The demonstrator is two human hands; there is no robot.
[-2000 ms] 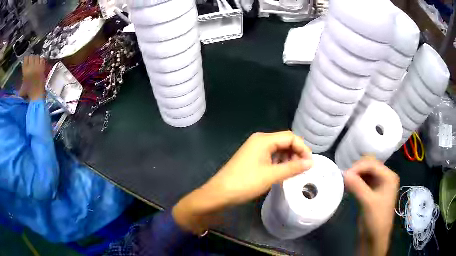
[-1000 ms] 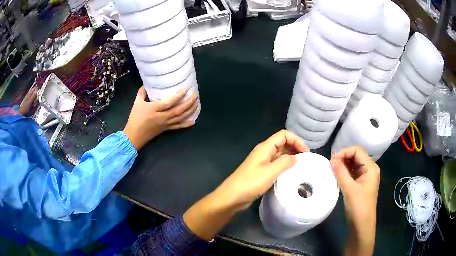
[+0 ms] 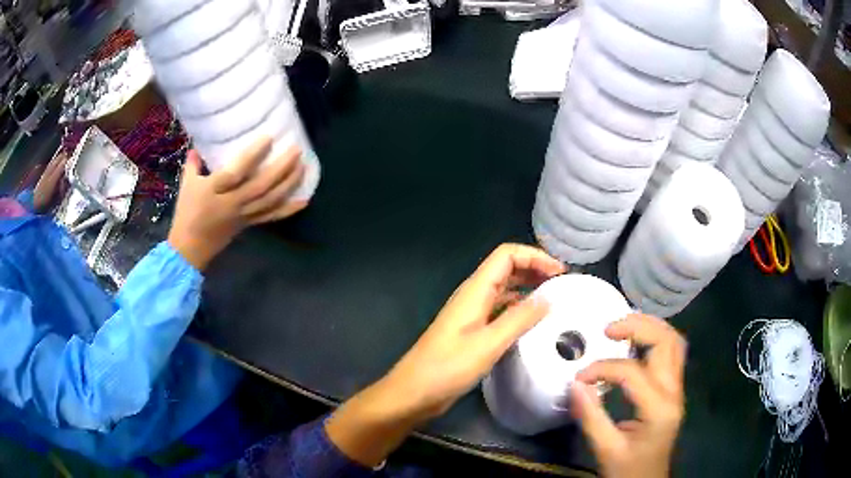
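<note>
A round white housing [image 3: 534, 392] with a dark central hole in its top stands near the table's front edge, apparently on others in a short stack. My left hand [image 3: 448, 350] is at its upper left rim, thumb on the top and fingers bent behind the rim. My right hand [image 3: 639, 397] is bent over its front right side, thumb and fingertips close to the rim. No sealing ring can be made out between my fingers. A tangled pile of thin pale rings [image 3: 786, 364] lies at the right.
A short housing stack [image 3: 667, 261] and tall stacks [image 3: 620, 121] stand behind my right hand. At left, a neighbour's hand [image 3: 233, 201] holds another tall stack [image 3: 224, 84], tilted. White frames [image 3: 384, 39] lie at the back. Red and yellow bands [image 3: 771, 245] and a plastic bag [image 3: 821, 219] are at right.
My right hand has moved from the housing's right rim round towards its front. My left hand has barely moved. The neighbour's hand has taken hold of the left tall stack and shifted it leftward.
</note>
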